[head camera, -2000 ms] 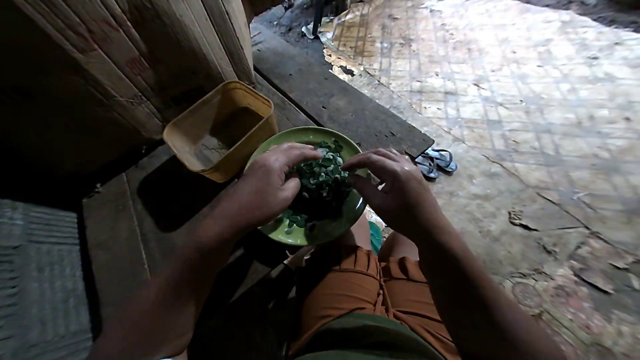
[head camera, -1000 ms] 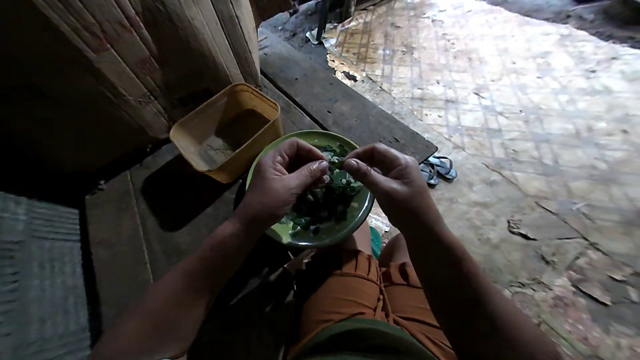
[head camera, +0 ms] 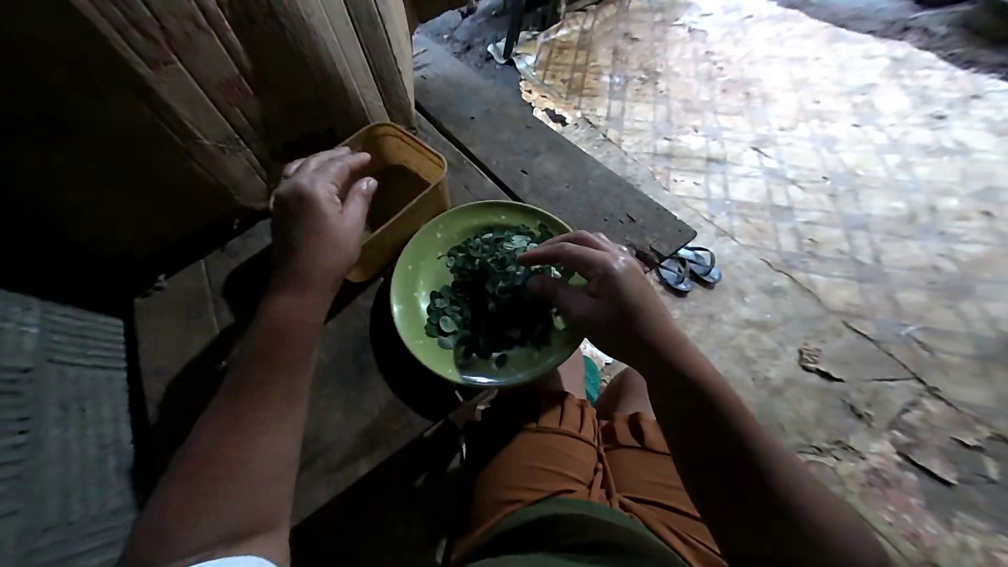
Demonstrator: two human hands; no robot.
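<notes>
A round green plate [head camera: 417,291] holds a heap of small dark green leaves [head camera: 492,291] and sits in front of my lap. My right hand [head camera: 594,279] reaches over the plate's right side, its fingertips at the leaves; whether it pinches any I cannot tell. Over the near left side of a yellowish plastic tub [head camera: 429,169] is my left hand [head camera: 323,205], its thumb and fingers partly bent. Whether something small is between those fingers does not show. The tub stands up and left of the plate, and its shadowed bottom is partly hidden by that hand.
The plate and tub are over wooden planks [head camera: 543,142], whose edge runs along the right. Wooden boards [head camera: 299,63] rise behind the tub. A pair of flip-flops [head camera: 687,269] lies on the cracked floor [head camera: 827,236]. A ribbed grey surface [head camera: 63,425] is at lower left.
My left hand has moved from above the plate up and left to the tub. The hands were close together over the leaves and are now apart. My right hand remains by the plate.
</notes>
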